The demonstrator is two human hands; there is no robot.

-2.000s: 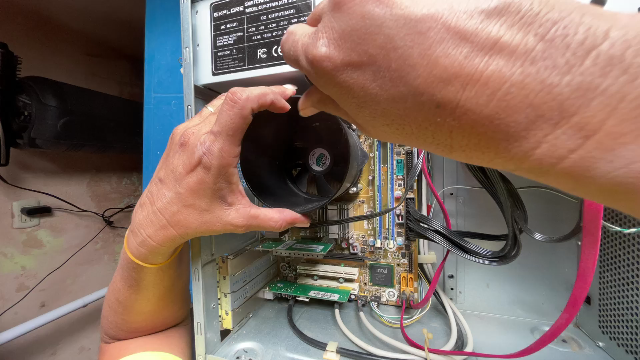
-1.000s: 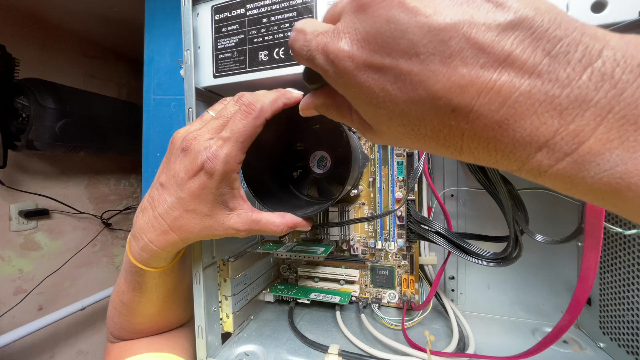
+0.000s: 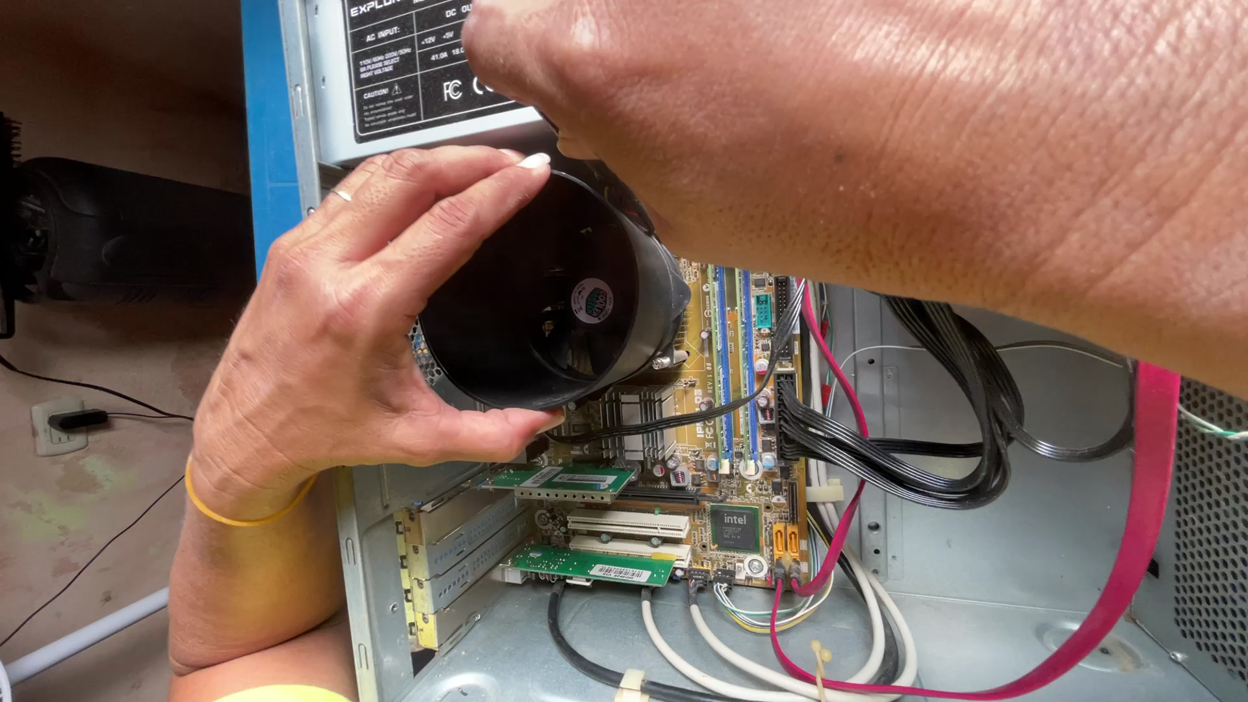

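My left hand (image 3: 341, 322) grips the rim of a black plastic cylindrical fan duct (image 3: 546, 361), thumb below and fingers above. A fan hub with a round sticker shows inside the duct, which stands over the motherboard (image 3: 702, 390) in an open computer case. At the duct's upper right edge, beneath the power supply (image 3: 439, 127), is my right hand (image 3: 624, 107). Its fingers are curled, and its fingertips and anything between them are hidden behind the hand. A thin black cable (image 3: 673, 424) runs from below the duct across the board.
Red flat cables (image 3: 1121, 546) and a bundle of black wires (image 3: 916, 409) loop right of the board. Green expansion cards (image 3: 595, 564) sit in slots below, near the metal brackets (image 3: 458, 556). White and black cables cross the case floor. A wall outlet (image 3: 58, 427) is at the left.
My right hand has shifted and turned at the duct's upper edge; a dark object showed near its fingers one second ago. My left hand keeps its hold on the duct.
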